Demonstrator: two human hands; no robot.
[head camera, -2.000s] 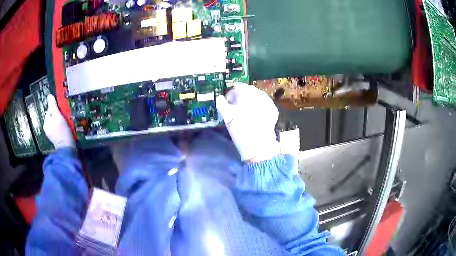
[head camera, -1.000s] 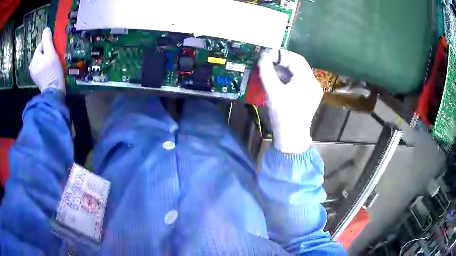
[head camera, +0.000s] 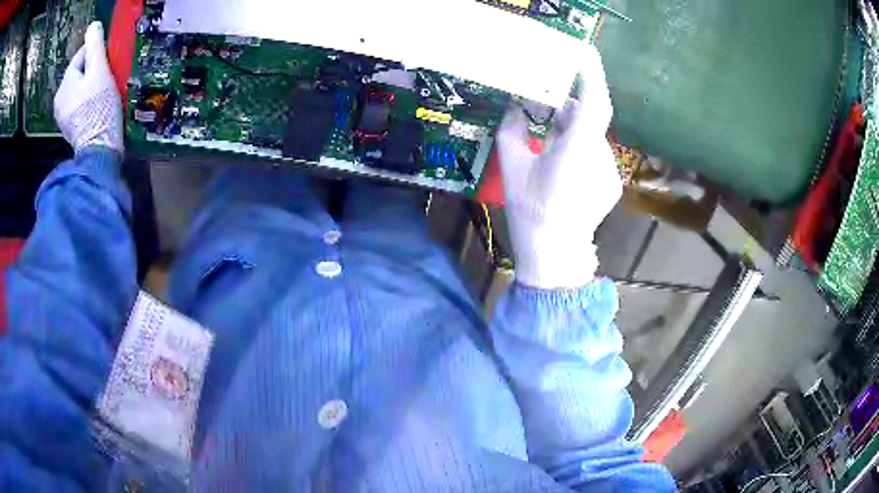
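The large green circuit board (head camera: 251, 96) lies component side up at the top left, cut off by the upper edge. A wide silver-white heat sink (head camera: 376, 34) runs across it. My left hand (head camera: 89, 96), in a white glove, is at the red mat's left edge beside the board, fingers up; whether it grips is not clear. My right hand (head camera: 564, 183), gloved, is at the board's right end with thumb and fingers around a small dark thing by the heat sink's end; what it is cannot be told.
A green surface (head camera: 723, 87) lies right of the board. The red mat (head camera: 493, 178) shows under it. Other green boards stand at far left (head camera: 43, 77) and far right (head camera: 858, 221). A metal rail (head camera: 699, 351) and a populated board (head camera: 853, 443) are at lower right.
The board shows higher in the view than two seconds ago. My right hand has moved up along the board's right end since one second ago, its fingers now by the heat sink's end.
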